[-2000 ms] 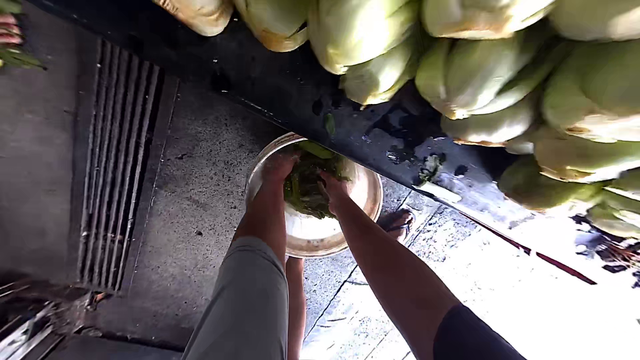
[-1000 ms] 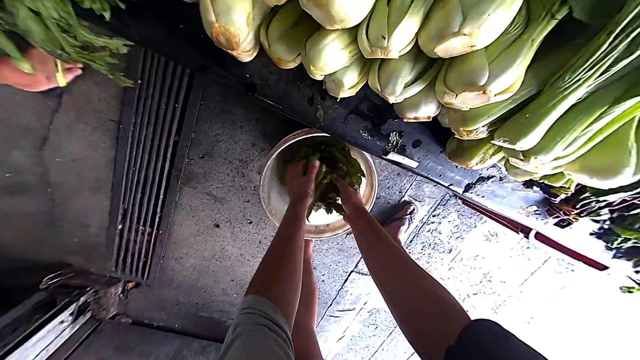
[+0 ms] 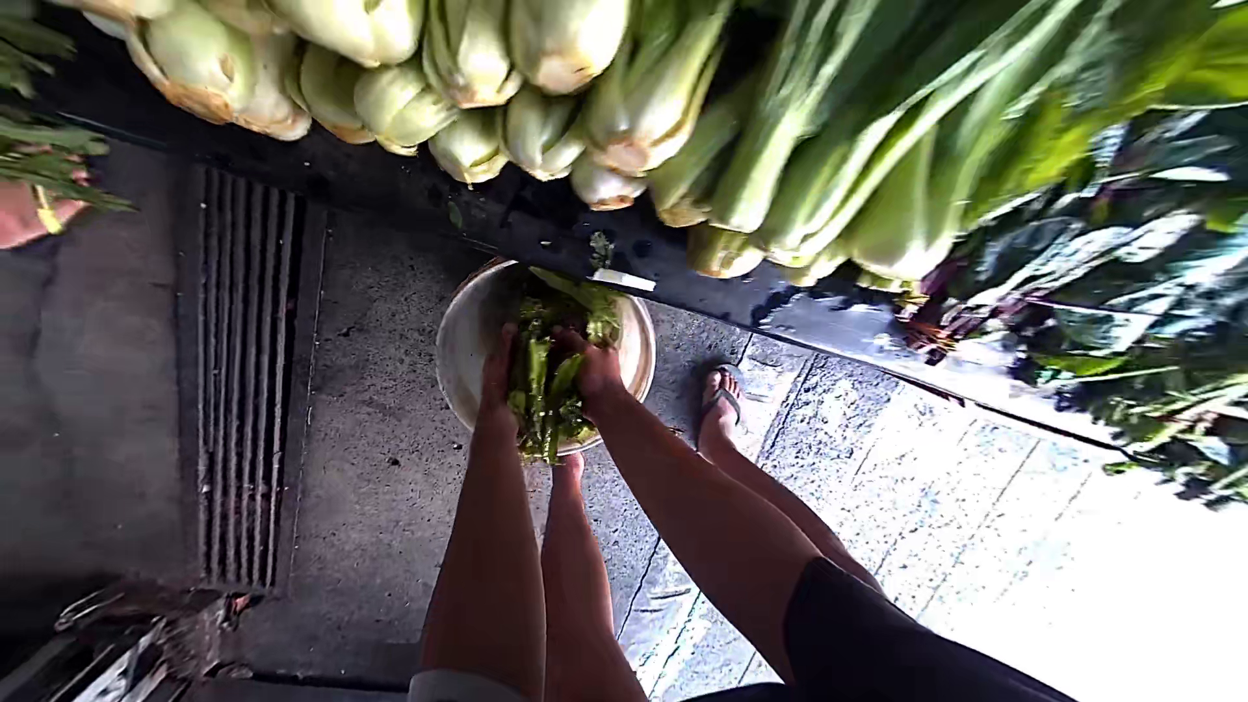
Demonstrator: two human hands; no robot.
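A round, light metal basin (image 3: 452, 356) is below my arms, beside the dark edge of the vegetable display. A bunch of green leafy trimmings (image 3: 546, 375) lies inside it and reaches over its near rim. My left hand (image 3: 497, 369) is on the left side of the greens, its fingers mostly hidden. From the right, my right hand (image 3: 593, 370) presses against the same greens with fingers bent into them. Whether either hand grips them or only touches them is not clear.
Bok choy heads (image 3: 624, 117) line the dark display ledge (image 3: 546, 234), with dark leafy greens (image 3: 1121, 283) farther right. A floor grate (image 3: 249, 380) lies left. Another person's hand (image 3: 29, 210) holds leafy greens at the left edge. A sandaled foot (image 3: 721, 395) stands right of the basin.
The greens, bunched between my hands a second ago, now stretch lengthwise to the basin's near rim. My hands are farther apart than a second ago. The view has shifted toward the display's right part.
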